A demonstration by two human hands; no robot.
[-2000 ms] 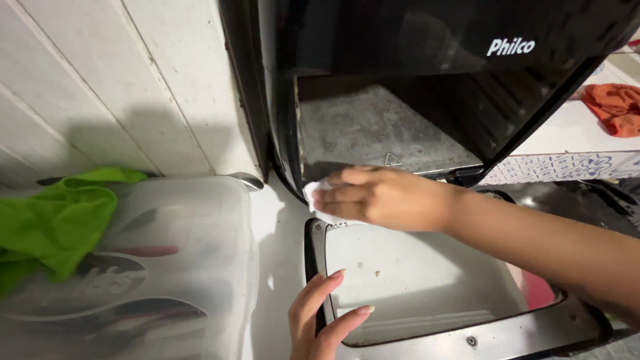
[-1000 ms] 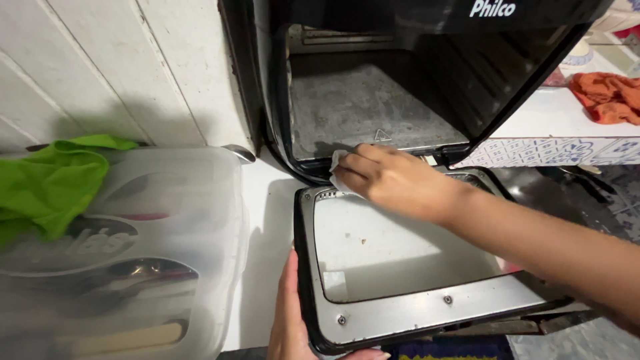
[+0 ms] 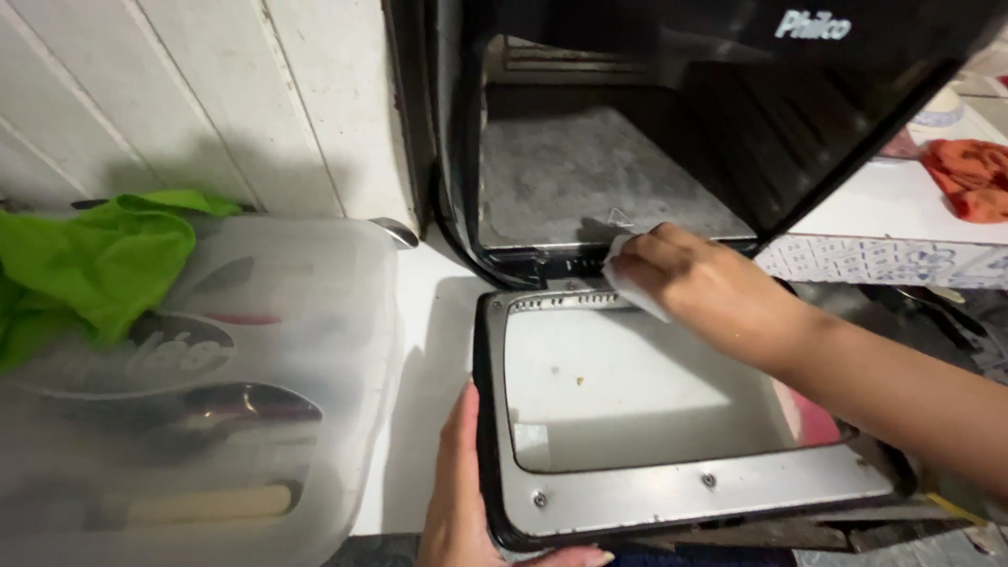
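Observation:
A black Philco countertop oven [image 3: 709, 24] stands with its door [image 3: 614, 500] lowered, showing the glass pane and metal frame of the inner side. My right hand [image 3: 693, 276] pinches a white cloth or paper wipe [image 3: 634, 287] against the hinge edge between the oven's opening and the door. The metal floor of the oven [image 3: 591, 173] lies just behind my fingers. My left hand [image 3: 465, 488] holds the door's outer left corner, the thumb under its front edge and the fingers along its side. A small crumb rests on or shows through the glass.
To the left sits a translucent plastic box [image 3: 315, 331] with utensils inside and a green cloth [image 3: 118, 260] draped over it. White panelling [image 3: 236, 94] rises behind the box. On the right, an orange cloth [image 3: 972, 177] lies on a white surface.
My right hand has moved right along the hinge edge with the wipe. My left hand, earlier raised over the door's left corner with fingers spread, now holds that corner.

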